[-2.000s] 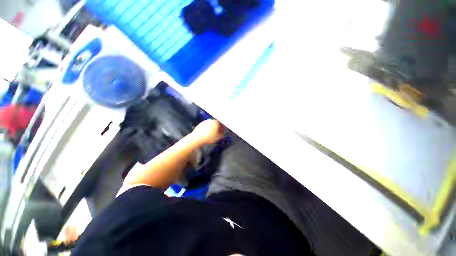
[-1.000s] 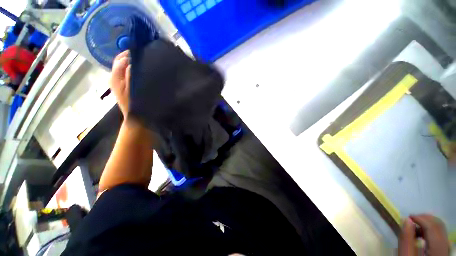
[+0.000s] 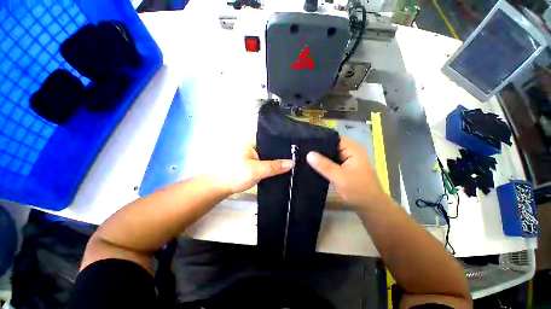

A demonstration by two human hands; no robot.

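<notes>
A long black zipper panel (image 3: 275,199) lies in front of the sewing machine head (image 3: 307,60), its far end close to the presser area and its near end over the table's front edge. A silvery zipper runs down its middle, with the slider (image 3: 294,148) near the top. My left hand (image 3: 251,171) holds the panel's left side, thumb beside the zipper. My right hand (image 3: 345,171) grips the right side, thumb on top. Some fingers are hidden by the panel. The needle is hidden.
A blue crate (image 3: 115,142) with black pieces stands at left. At right are a tab box (image 3: 465,140), loose black tabs (image 3: 473,174), thread snips (image 3: 447,181), a hardware box (image 3: 511,211) and a white basket (image 3: 501,271). A control panel (image 3: 495,51) stands upper right.
The view has swung from the left side to the machine. The dark piece in my left hand was lifted from beside the table; both hands now hold a black panel at the machine.
</notes>
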